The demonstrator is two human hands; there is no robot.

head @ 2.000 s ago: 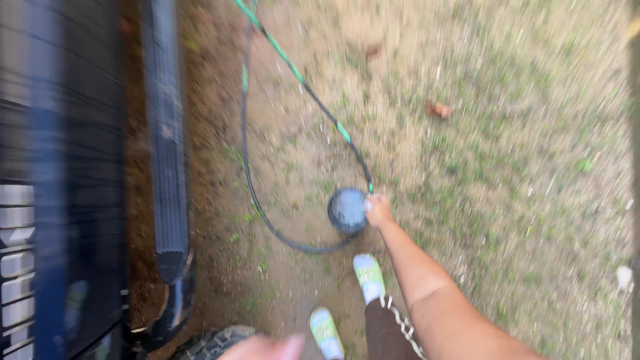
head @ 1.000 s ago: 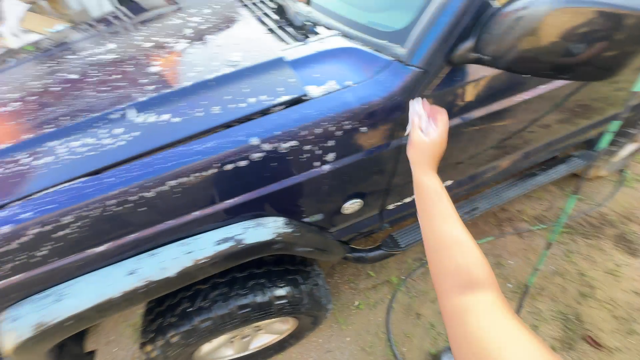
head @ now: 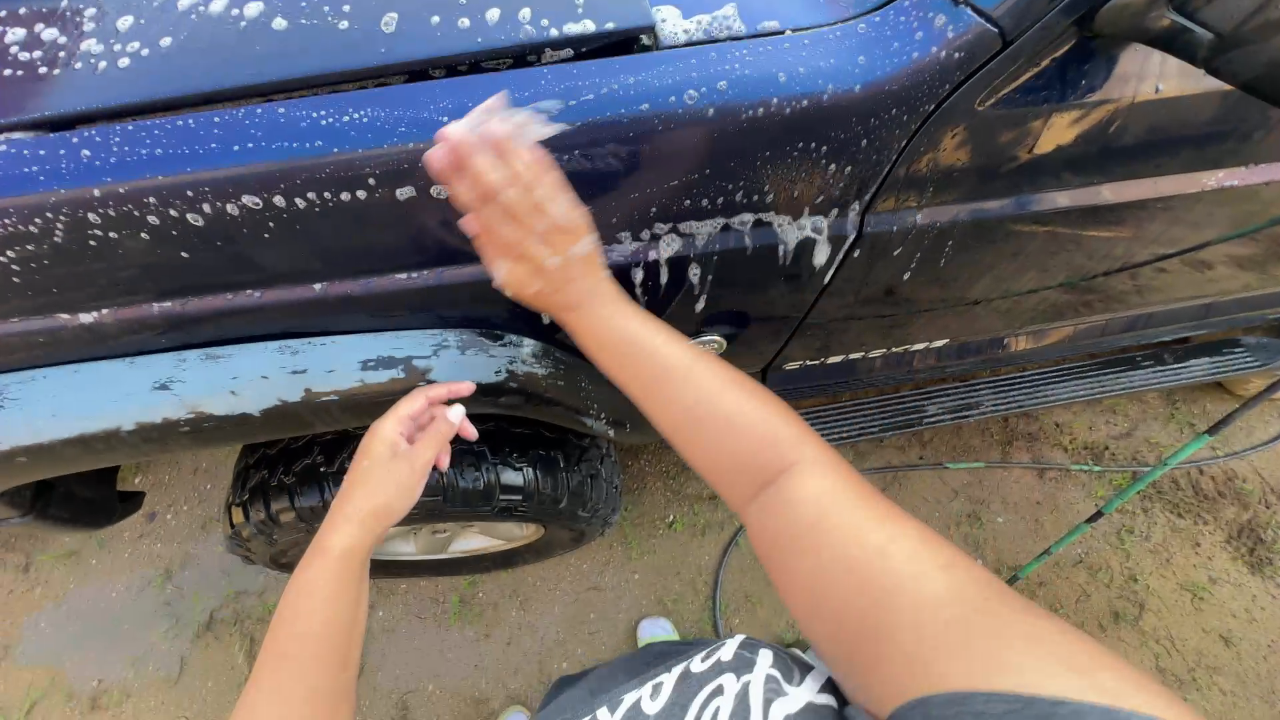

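Observation:
My right hand (head: 525,210) is spread over the upper part of a dark blue car fender (head: 700,150), blurred by motion. Under and past its fingertips shows a whitish, semi-clear thing (head: 515,120), a cloth or foam; which one I cannot tell. White suds dot the fender and run down in drips behind the hand. My left hand (head: 415,440), fingers loosely bent and holding nothing, hangs in front of the faded wheel-arch flare (head: 250,378), above the black knobbly tyre (head: 500,480).
A ribbed side step (head: 1040,385) runs below the front door (head: 1060,230). A black and green hose (head: 1150,475) lies looped on the bare, damp ground at right. The side mirror (head: 1200,40) juts out at top right. My shoe (head: 656,630) shows at the bottom.
The right hand, near the door mirror a second ago with something whitish in it, is now over the fender above the wheel. My left hand has come into view.

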